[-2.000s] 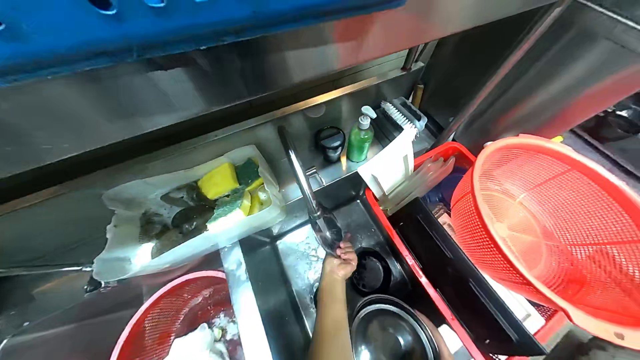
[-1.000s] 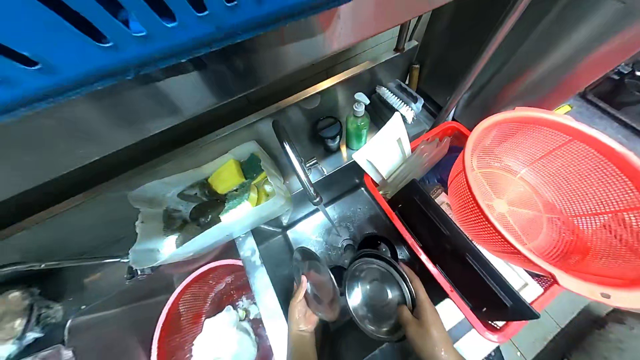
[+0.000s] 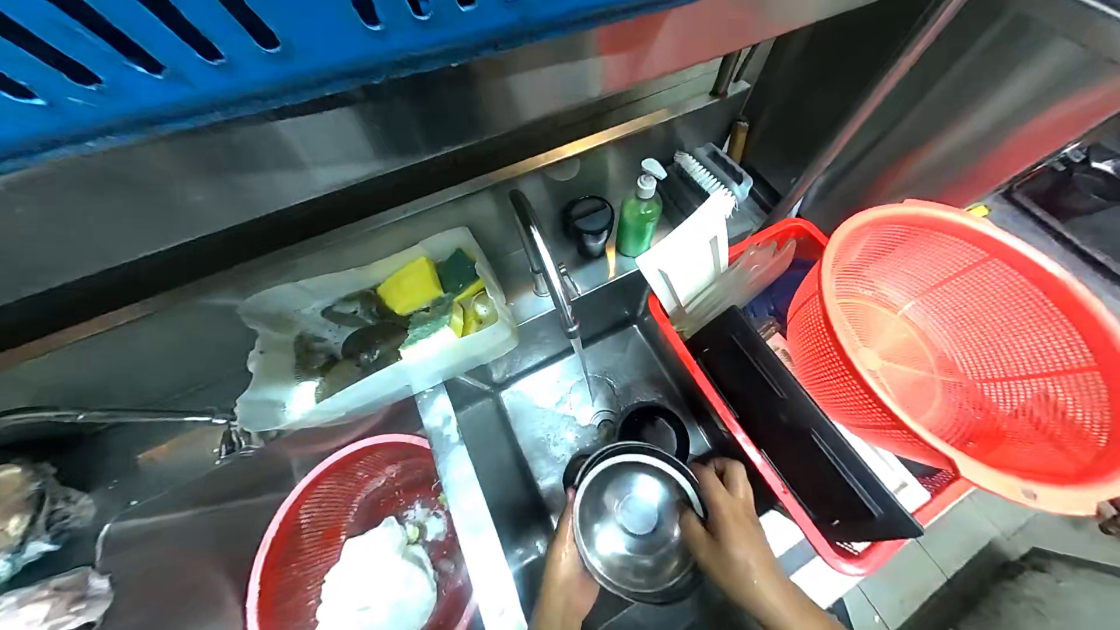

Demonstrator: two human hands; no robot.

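Note:
Both hands hold a round stainless steel bowl low over the sink. My left hand grips its left rim; my right hand has the thumb inside and the fingers around the right rim. Dark rims show just behind the steel bowl; whether they are held with it I cannot tell. A black round dish lies in the sink beyond them. Water runs from the curved faucet into the sink, left of that dish.
A white tub with sponges sits behind left, above a red colander. A green pump bottle, a black-lidded container and a brush stand behind. Right are a red crate and an orange-red basket. A blue crate hangs overhead.
One second ago my left hand held a separate round metal piece left of the bowl; now it grips the bowl's rim. Two seconds ago a hand was at the faucet's spout.

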